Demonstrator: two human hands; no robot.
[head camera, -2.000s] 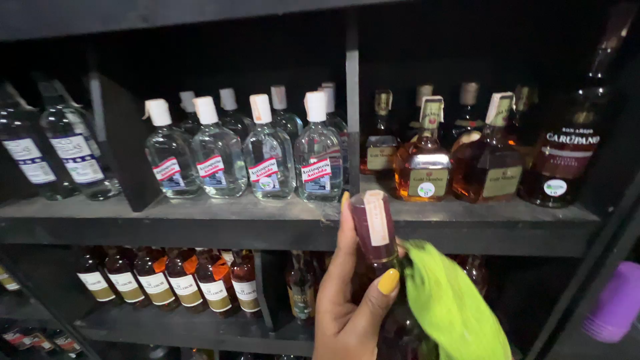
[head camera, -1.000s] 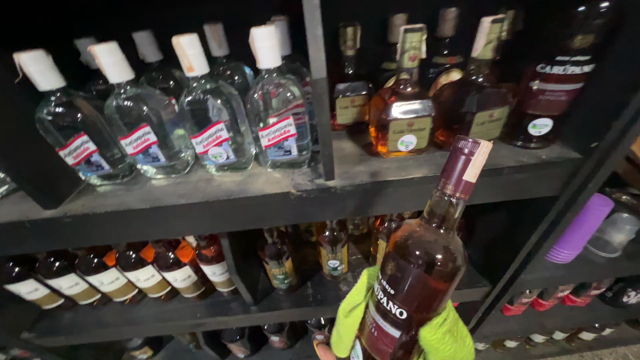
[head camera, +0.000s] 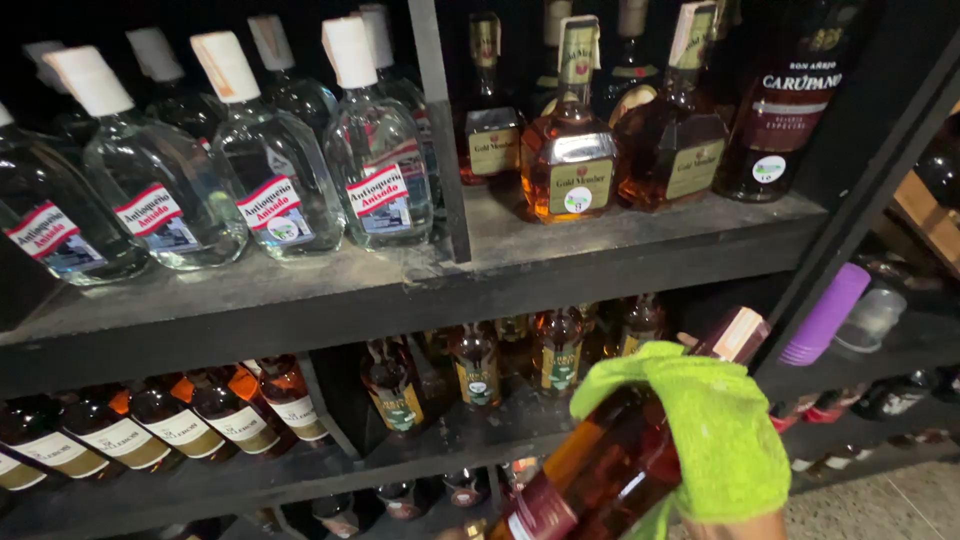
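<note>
A dark amber glass rum bottle (head camera: 607, 457) with a maroon label is tilted, its maroon-capped neck up to the right and its lower end down to the left. A lime-green cloth (head camera: 724, 442) drapes over its shoulder and side. Under the cloth, my right hand (head camera: 739, 528) presses it around the bottle; only the wrist shows plainly, with a fingertip near the neck. At the bottom edge my left hand (head camera: 459, 534), wearing a ring, is at the bottle's lower end, mostly cut off by the frame.
Clear Antioqueño bottles (head camera: 277, 180) stand on the upper black shelf (head camera: 360, 300), left of a divider; Gold Member bottles (head camera: 574, 157) and a large Carúpano bottle (head camera: 787, 112) stand right of it. Lower shelves hold more bottles (head camera: 180, 420). Stacked purple cups (head camera: 829, 315) are at the right.
The rum bottle has gone from nearly upright to strongly tilted, and the cloth has moved up over its shoulder. Earliest, bare fingers with yellow nails held its neck. The view has moved nearer the shelves.
</note>
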